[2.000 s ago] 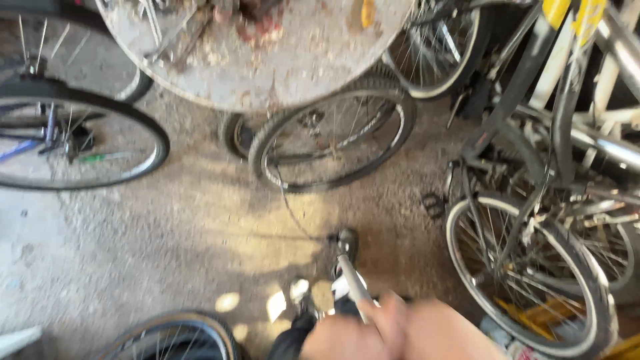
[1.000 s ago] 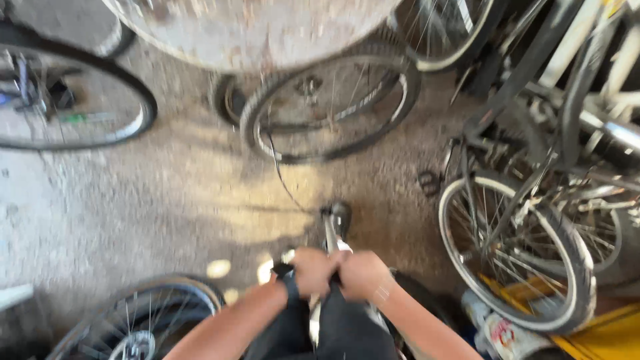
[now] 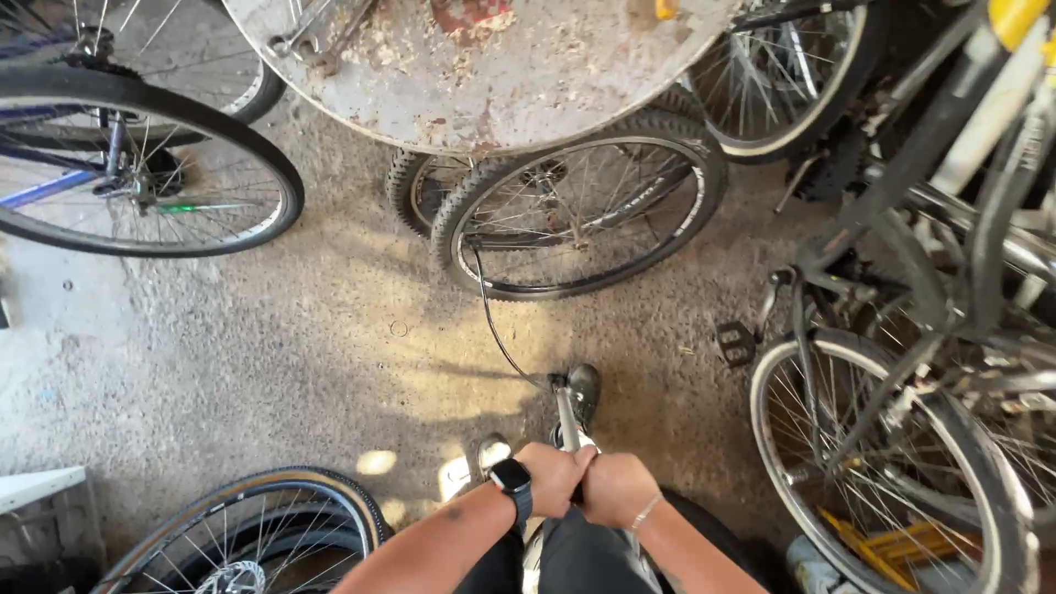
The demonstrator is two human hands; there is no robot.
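My left hand (image 3: 549,478) and my right hand (image 3: 619,488) are side by side, closed around the handle of an upright floor pump; the handle is mostly hidden by the fingers. The pump's pale barrel (image 3: 568,419) runs down to the floor beside my dark shoe (image 3: 582,394). A thin black hose (image 3: 497,334) leads from the pump's base to the rim of a bicycle wheel with a knobby tire (image 3: 569,289), which rests partly beneath the round table. A dark smartwatch (image 3: 511,476) is on my left wrist and a thin bracelet on my right.
A worn round table (image 3: 528,107) with wrenches (image 3: 301,41) on it stands ahead. Bicycle wheels (image 3: 289,194) are at the left, and another with a disc rotor (image 3: 235,577) is at the lower left. Bicycles crowd the right, with a pedal (image 3: 734,343) sticking out.
Both hands were blurred and near the bottom edge two seconds ago; one second ago they were together on the pump handle, as now. The hose stays at the wheel.
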